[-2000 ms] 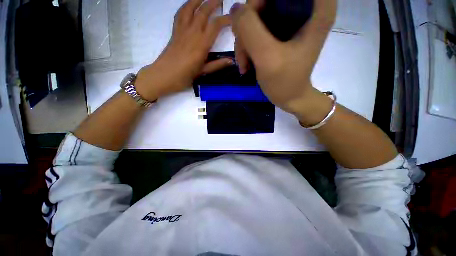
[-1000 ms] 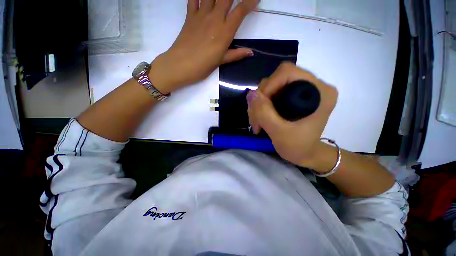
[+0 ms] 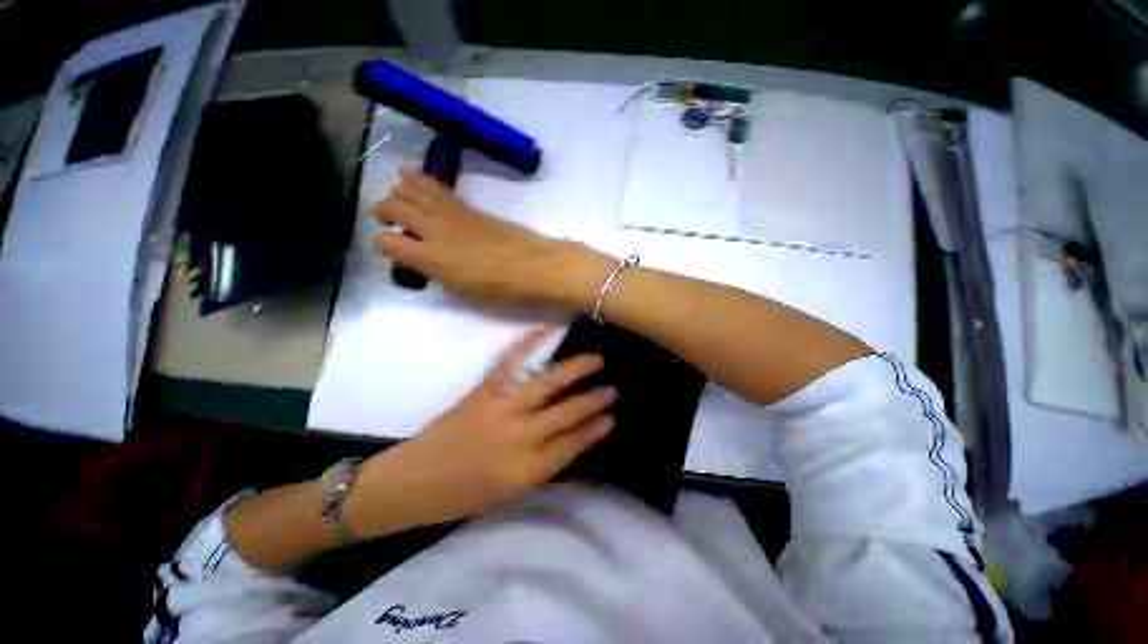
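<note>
The cleaning roller [image 3: 447, 116] lies at the upper left of the white sheet, its blue cylinder slanting and its black handle towards me. My right hand [image 3: 434, 239] reaches across to the left with its fingers closed around the handle. The black display panel [image 3: 648, 415] is at the sheet's near edge, turned at an angle and partly under my right forearm. My left hand [image 3: 516, 428] holds the panel's left side, fingers over its face; a small pale patch shows by the fingers. The panel's underside is hidden.
A base [image 3: 686, 170] with circuit board and wires lies at the far centre. A black panel stack [image 3: 264, 164] is at left, with a finished unit [image 3: 111, 111] beyond it. Another base [image 3: 1070, 321] lies at the right on carrier sheets [image 3: 1026, 453].
The roller has moved off the panel to the upper left with my right hand. My left hand has come down nearer me and taken the panel's left side. The panel has turned, and the view has shifted.
</note>
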